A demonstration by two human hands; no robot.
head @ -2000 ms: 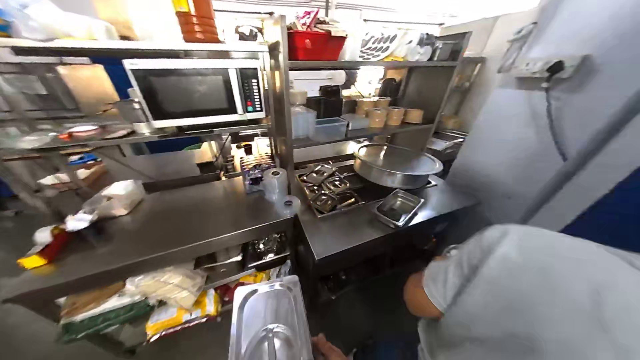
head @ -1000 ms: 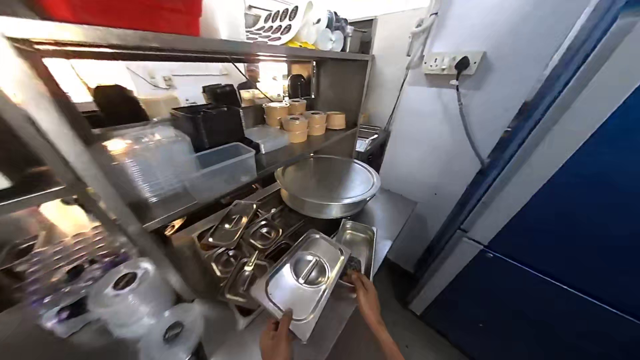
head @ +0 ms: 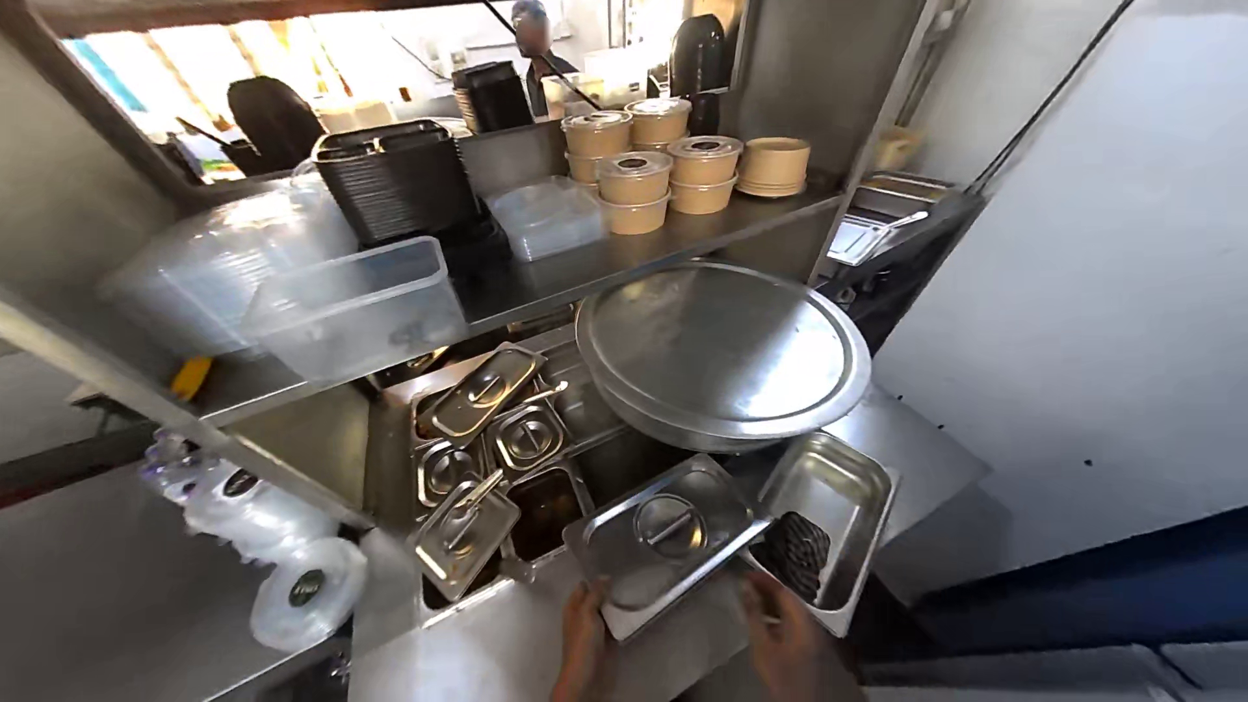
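A lidded stainless steel food pan [head: 667, 536] sits at the front of the steel counter, tilted in view. My left hand [head: 583, 639] grips its near left edge, thumb on top. My right hand [head: 788, 634] is at the near wall of an open steel pan [head: 873, 517], just right of the lidded one; what its fingers hold is unclear. A dark ridged object [head: 801, 551] lies in the open pan. Behind both stands a large round steel vessel with a flat lid [head: 721, 341]. Small lidded inset pans [head: 529, 437] and an uncovered one with dark contents [head: 543, 512] lie to the left.
The shelf [head: 673, 239] above holds kraft paper bowls [head: 634, 190], black trays [head: 395, 180] and a clear plastic tub [head: 356, 312]. Stacked plastic lids [head: 309, 590] stand left of the metal post. A person [head: 536, 49] shows beyond the opening. A white wall rises at the right.
The lidded pan, in both hands a second ago, now has only my left hand plainly on it. My right hand is lower, by the open pan. The view has moved closer to the counter.
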